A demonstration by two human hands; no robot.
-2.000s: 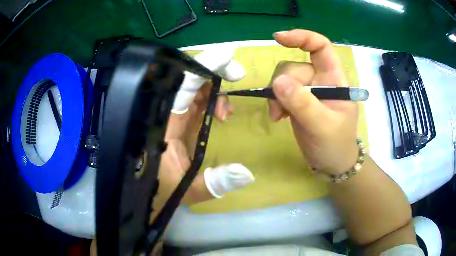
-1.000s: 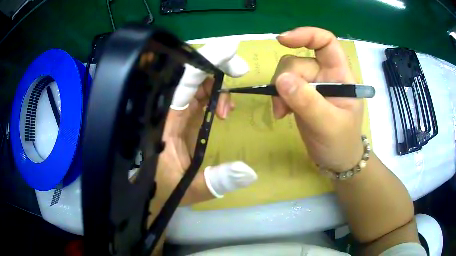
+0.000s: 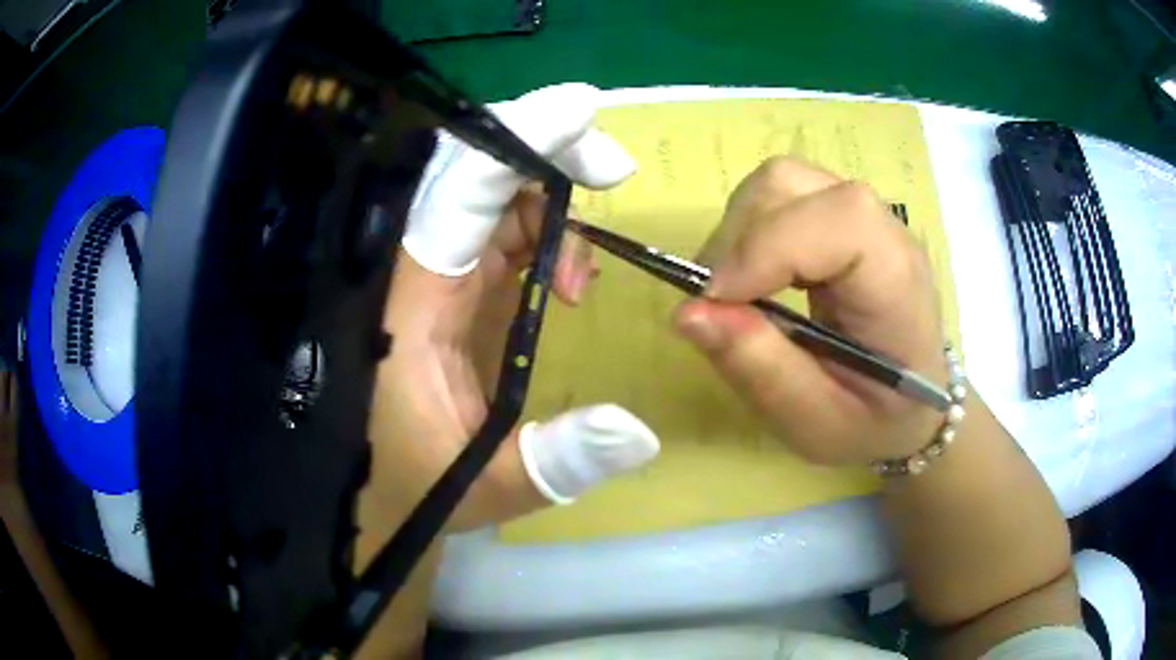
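Observation:
A black phone middle frame (image 3: 258, 297) is held up close to the camera at the left, tilted, with small gold spots near its top. My left hand (image 3: 451, 322), with white finger cots, holds it from behind, partly hidden by it. My right hand (image 3: 825, 310) is bare and holds slim tweezers (image 3: 800, 329) slanting up to the left. Their tip is at the inner edge of the frame's thin rail, near its upper corner. Whether a piece is at the tip cannot be told. Yellow release paper (image 3: 722, 477) lies under my hands, with a small black strip beside my right hand.
A blue roll (image 3: 58, 297) stands at the left, partly hidden by the frame. Stacked black frames (image 3: 1064, 258) lie at the right on white wrapped padding (image 3: 954, 142). A green conveyor (image 3: 774, 52) with a frame on it runs behind. Another person's arm (image 3: 39, 554) shows at the lower left edge.
The held frame has come nearer the camera and further left. My right hand has turned, and the tweezers now slant instead of lying level. Frames on the conveyor have shifted left.

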